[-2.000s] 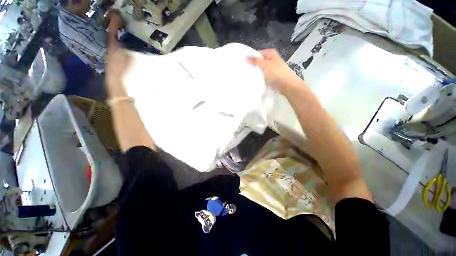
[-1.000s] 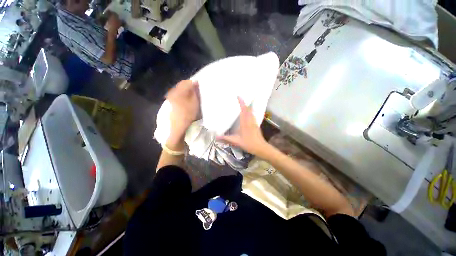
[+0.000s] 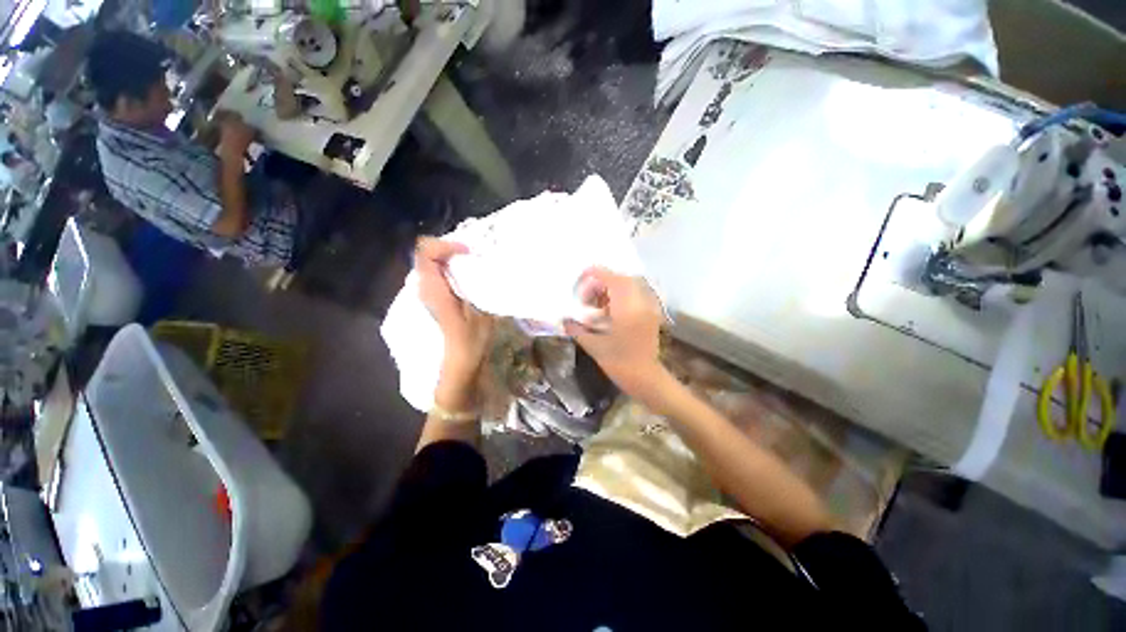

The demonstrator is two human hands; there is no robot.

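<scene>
A white garment piece (image 3: 531,247) is held up in front of me, left of the sewing table, with its lower folds hanging over my lap. My left hand (image 3: 454,309) pinches its left part between thumb and fingers. My right hand (image 3: 621,324) pinches its right part near the table's front corner. The cloth is overexposed, so its edges and seams are hard to tell. The patterned apron (image 3: 654,463) lies under the work.
Right are the sewing machine (image 3: 1037,204), a white strip (image 3: 1003,383), yellow scissors (image 3: 1077,398) and a black object (image 3: 1114,464). A white stack (image 3: 827,27) lies on the table's (image 3: 778,222) far corner. Left are a plastic tub (image 3: 235,494), a yellow crate (image 3: 253,370) and a seated person (image 3: 173,185).
The cloth was spread wide, then gathered lower and closer. My right hand has gone from open fingers to pinching the cloth. The view has shifted, showing more of the seated person.
</scene>
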